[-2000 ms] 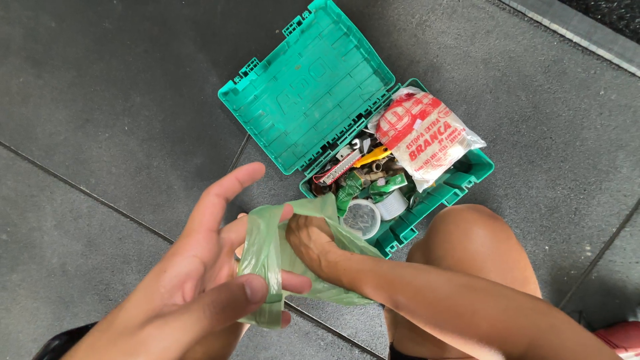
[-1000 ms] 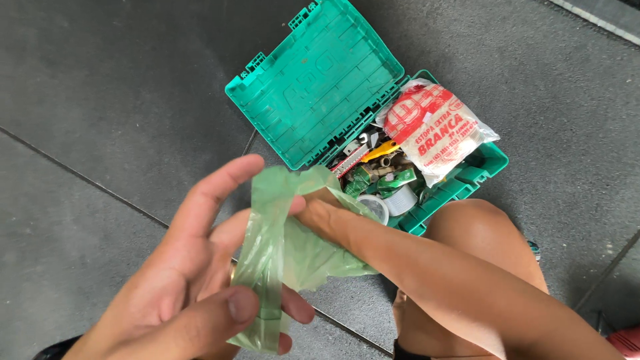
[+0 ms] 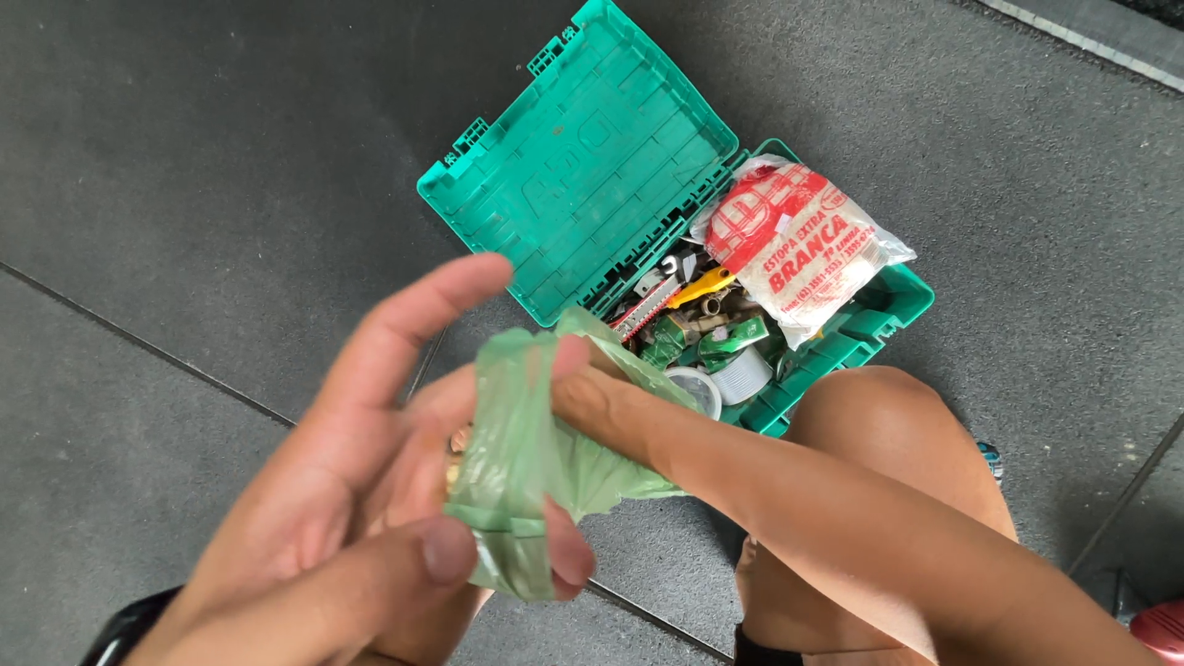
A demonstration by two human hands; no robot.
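Note:
A thin green plastic bag [image 3: 592, 462] hangs from my left hand [image 3: 398, 462], its mouth hooked over several of my fingers while the index finger points free. From the right, my right hand [image 3: 592, 398] reaches into the bag's mouth; its fingers are hidden by the plastic, so what they touch cannot be told. Beyond the bag, a green plastic toolbox [image 3: 578, 166] lies with its lid open on the floor. It holds a yellow-handled tool [image 3: 703, 288], a wrench [image 3: 680, 266], brass fittings [image 3: 710, 303], a white ribbed roll [image 3: 742, 376] and a round clear-lidded container [image 3: 694, 390].
A clear bag of white cotton waste with red print [image 3: 814, 245] rests on the toolbox's right part. My bent knee [image 3: 879, 435] is close to the box's front edge. Dark grey floor tiles [image 3: 166, 166] surround it, and a red object [image 3: 1161, 634] shows at the lower right.
My right hand stays in the mouth of the green bag, and my left hand keeps hold of it. The bag hangs somewhat differently over the left fingers. The toolbox has not plainly changed.

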